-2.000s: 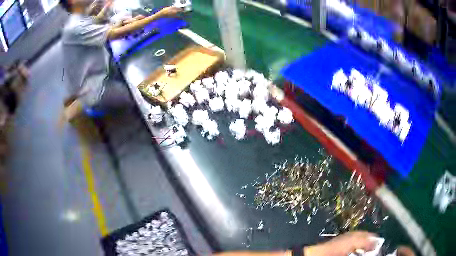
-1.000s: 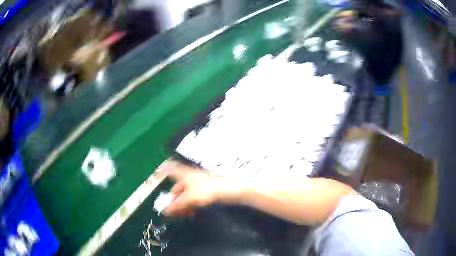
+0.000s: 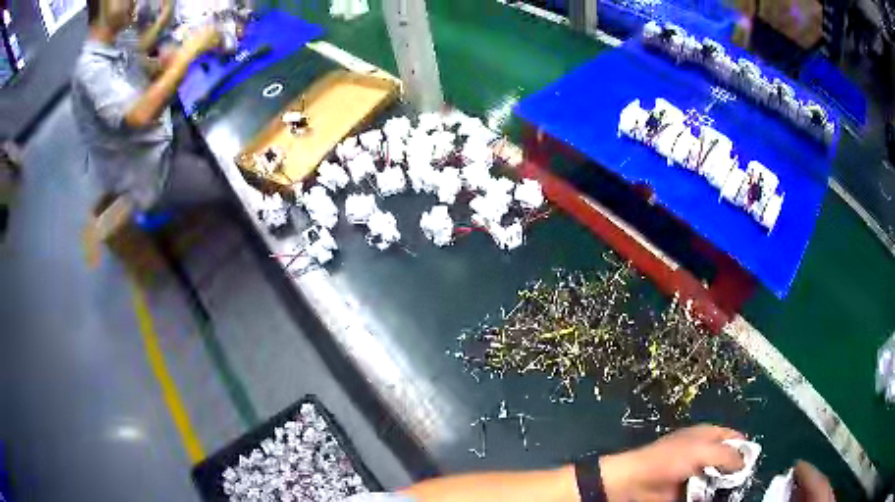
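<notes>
My left hand [image 3: 677,459], with a dark wristband, is at the bottom right and grips a white housing [image 3: 734,469] whose open side shows. My right hand [image 3: 813,484] is cut off by the bottom edge; its fingers hold a white cover [image 3: 779,486] close beside the housing, with a gap between them. The housing's inner parts are too small to tell. A tangled heap of silvery and brass-yellow metal pieces [image 3: 579,328] lies on the bench just beyond my hands. A few bent wire parts [image 3: 502,422] lie loose left of my left hand.
White units [image 3: 437,224], some with red wires, cluster on the dark bench [image 3: 393,294]. Beyond are a yellow-brown tray [image 3: 329,127] and a person [image 3: 128,108]. A blue board [image 3: 589,98] on a red support [image 3: 628,230] holds white units. A black crate [image 3: 294,456] sits low left.
The view has swung back left from the heaped white covers. My right hand, earlier reaching out over the bench edge with a white piece, is now beside my left hand, which has come into view.
</notes>
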